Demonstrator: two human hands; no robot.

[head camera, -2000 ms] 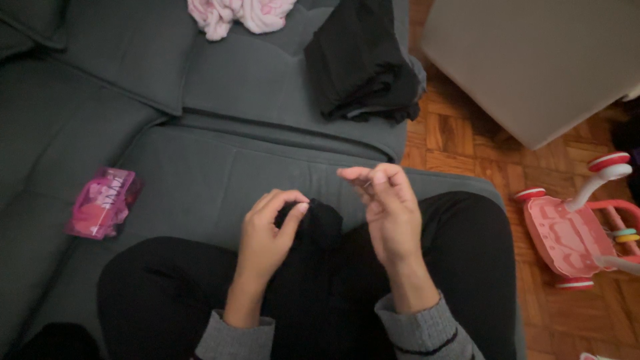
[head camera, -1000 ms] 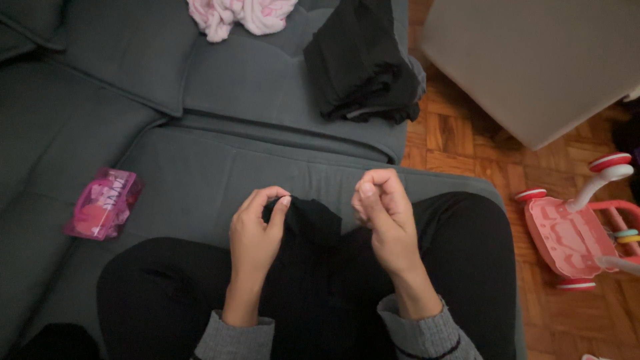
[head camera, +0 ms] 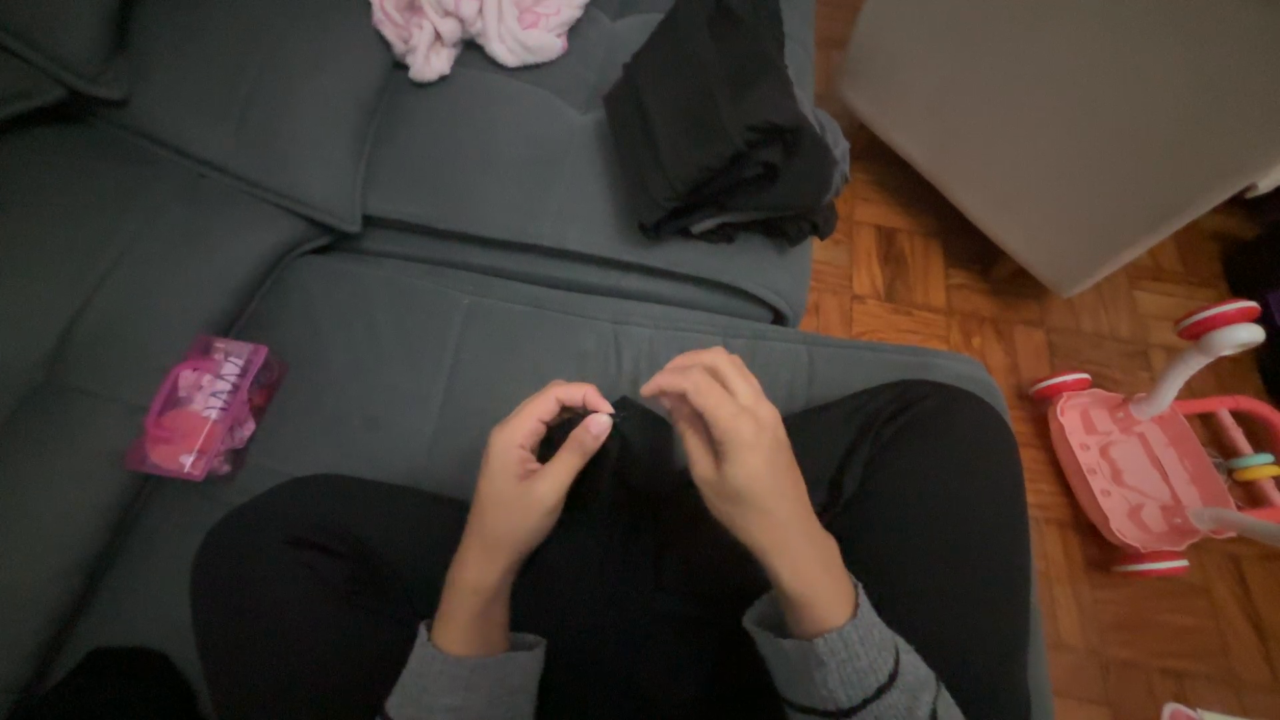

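My left hand [head camera: 535,465] pinches the edge of a black cloth [head camera: 640,450] between thumb and forefinger, above my lap. The cloth hangs down against my black trousers, so its outline is hard to make out. Just to the right of the pinched edge is my right hand [head camera: 725,435], its fingers curled toward the left one and its thumb side blurred. Whether its fingertips hold something as thin as a thread or a needle cannot be seen. The two hands are apart.
On the grey sofa [head camera: 480,180] lie a pink clear plastic case [head camera: 205,410] at left, a pink-and-white fluffy cloth [head camera: 480,30] and folded dark clothes [head camera: 720,130]. A beige upholstered piece [head camera: 1060,110] and a pink wheeled toy [head camera: 1145,470] stand on the parquet floor.
My right hand has gone from a closed-finger pose a second ago to a looser one, nearer my left hand. The left hand keeps its pinch on the cloth.
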